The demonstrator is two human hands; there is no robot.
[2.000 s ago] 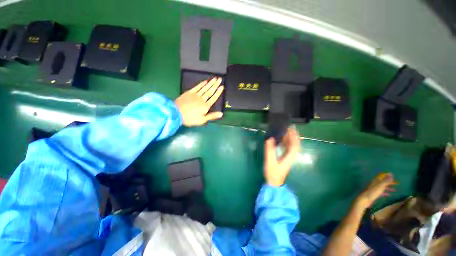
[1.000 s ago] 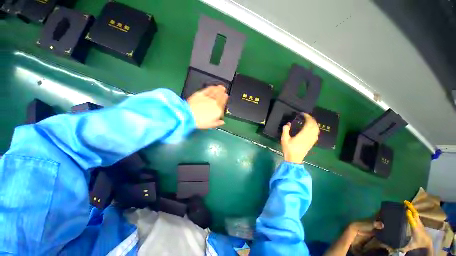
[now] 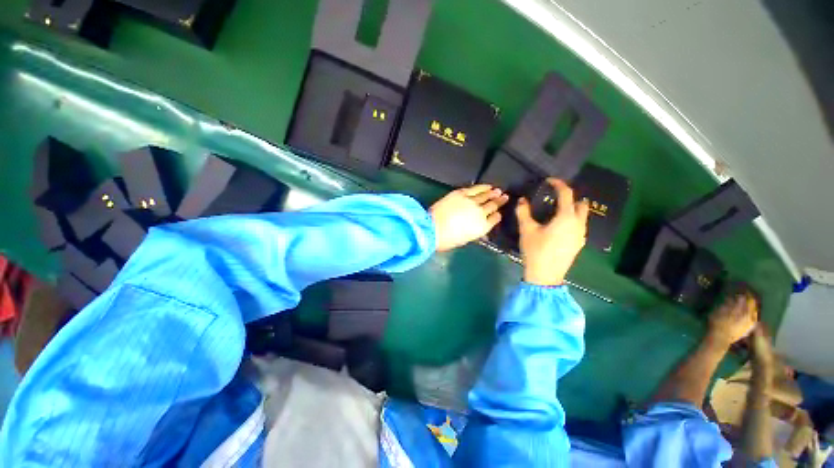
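Observation:
An open black gift box [image 3: 501, 174] stands on the raised green strip, its cut-out insert panel [image 3: 560, 125] upright behind it. My right hand [image 3: 554, 239] grips a small black inner box [image 3: 543, 201] at the right part of this gift box. My left hand [image 3: 468, 218] is palm down with fingers extended at the box's front left, holding nothing. Further left, another open gift box [image 3: 315, 105] holds a small inner box [image 3: 373, 128] at its right side, with its panel raised. A gift box lid [image 3: 445, 130] with gold characters lies between the two.
Loose small boxes [image 3: 128, 196] are heaped on the lower bench [image 3: 439, 315] at left; more lie near my waist. Another lid [image 3: 604, 206] and an open gift box [image 3: 660, 260] are further right. A neighbouring worker's hands [image 3: 734, 318] are at the right, near brown paper.
My left hand has moved right, from the left gift box to the one at my right hand. My right hand stays on the small box there. The view has shifted, showing more loose boxes at left.

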